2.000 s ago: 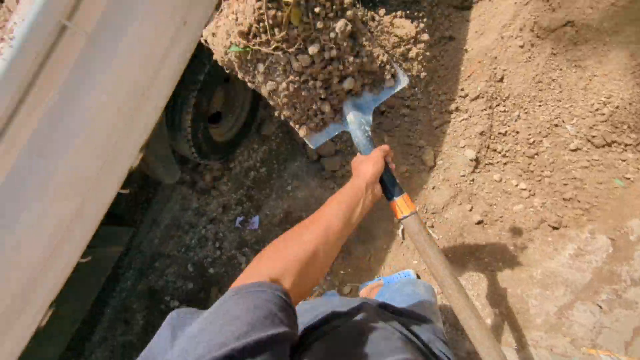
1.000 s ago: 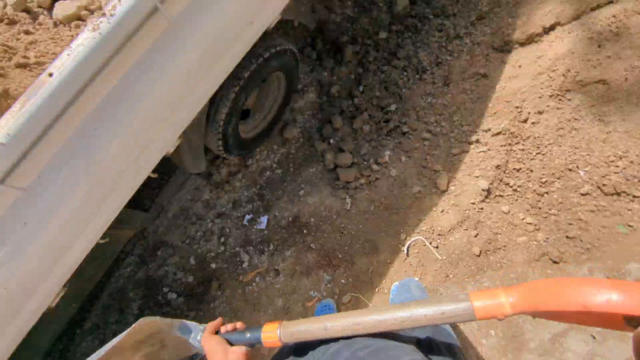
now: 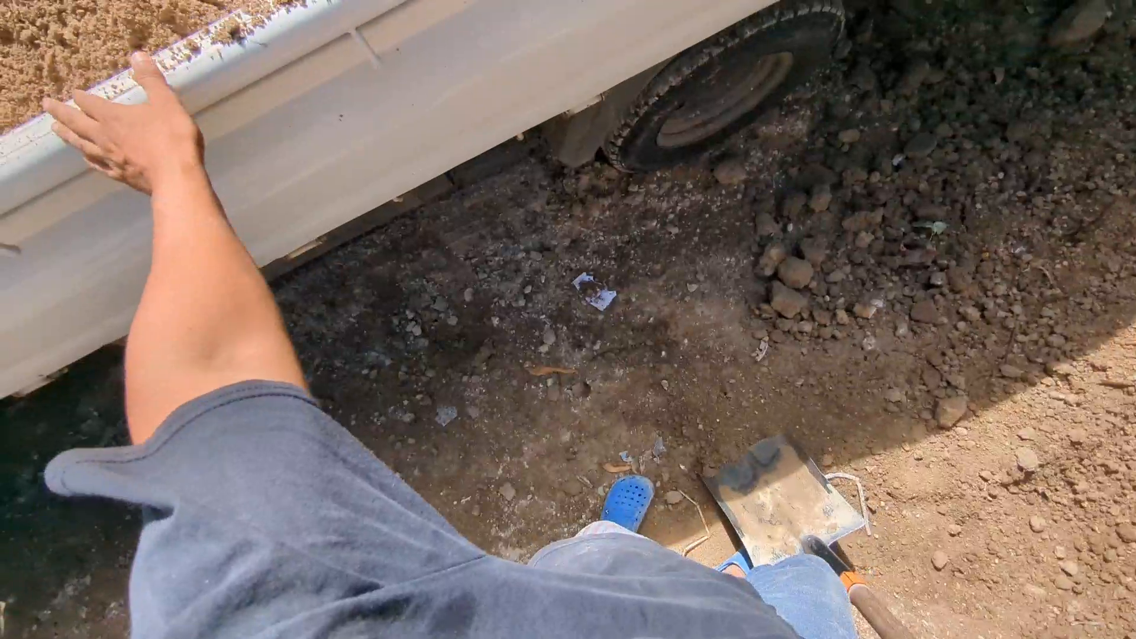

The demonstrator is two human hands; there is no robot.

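My left hand (image 3: 133,131) rests with spread fingers on the top edge of the white metal side wall (image 3: 373,115) of a truck bed. Brown soil (image 3: 89,35) lies inside the bed, just beyond my fingertips. At the lower right, the shovel's flat metal blade (image 3: 777,497) is down at the ground beside my feet, its inner face dusted with dirt. Its wooden shaft (image 3: 874,612), with a dark socket and an orange band, runs out of the bottom edge. My right hand is out of view, so whether it holds the shovel does not show.
A truck tyre (image 3: 728,89) stands under the bed at the top. Stones and loose dirt (image 3: 923,222) are heaped to its right, partly in shade. My blue clog (image 3: 627,501) is on the ground near the blade. A scrap of paper (image 3: 595,291) and a pale cord (image 3: 856,493) lie about.
The shovel, loaded with soil two seconds ago, now bears only a thin layer of dirt and has moved to the lower right. My left hand is now on the truck's side. The view has shifted toward the truck.
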